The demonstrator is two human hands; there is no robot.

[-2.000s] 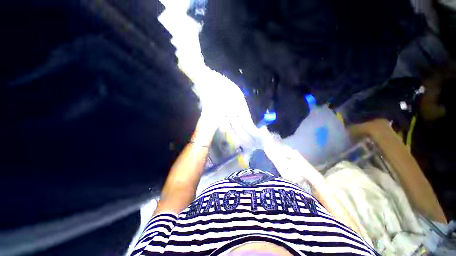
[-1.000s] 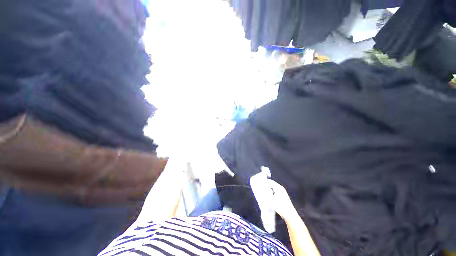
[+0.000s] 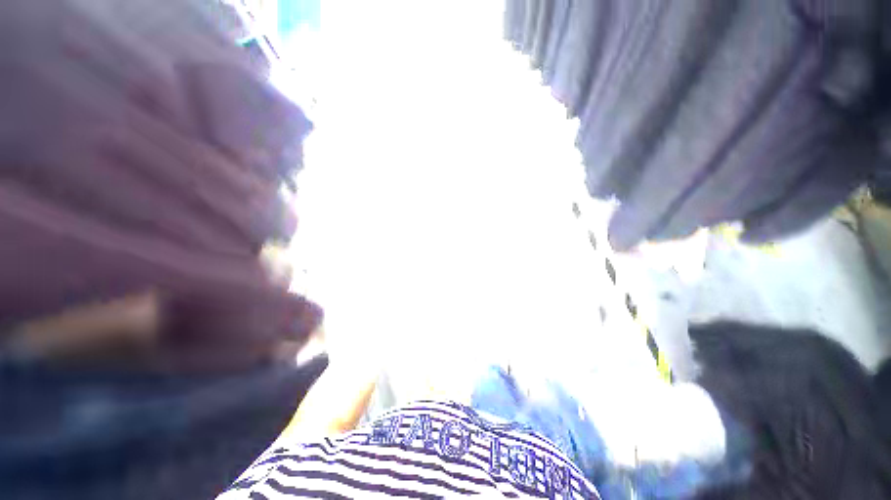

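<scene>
The middle of the view is washed out by white glare. My left forearm [image 3: 332, 398] rises beside my striped shirt, and my left hand is lost in the glare, so its grip cannot be told. A bright white shape [image 3: 674, 422] lies at lower right; it may be my right hand or a white piece, but it is too overexposed to tell. No held piece can be made out clearly.
Blurred dark purplish cloth [image 3: 127, 186] fills the left, with a brown band [image 3: 88, 324] under it. Grey folded cloth [image 3: 703, 107] hangs at upper right. Dark cloth [image 3: 796, 410] is at lower right. Yellow-black floor tape [image 3: 657, 354] runs beside the glare. Something blue [image 3: 547, 405] is by my shirt.
The view has moved along between the cloth piles, and the glare has widened. The dark pile on the right has shifted down. My right hand, seen earlier with a white piece, is no longer distinct.
</scene>
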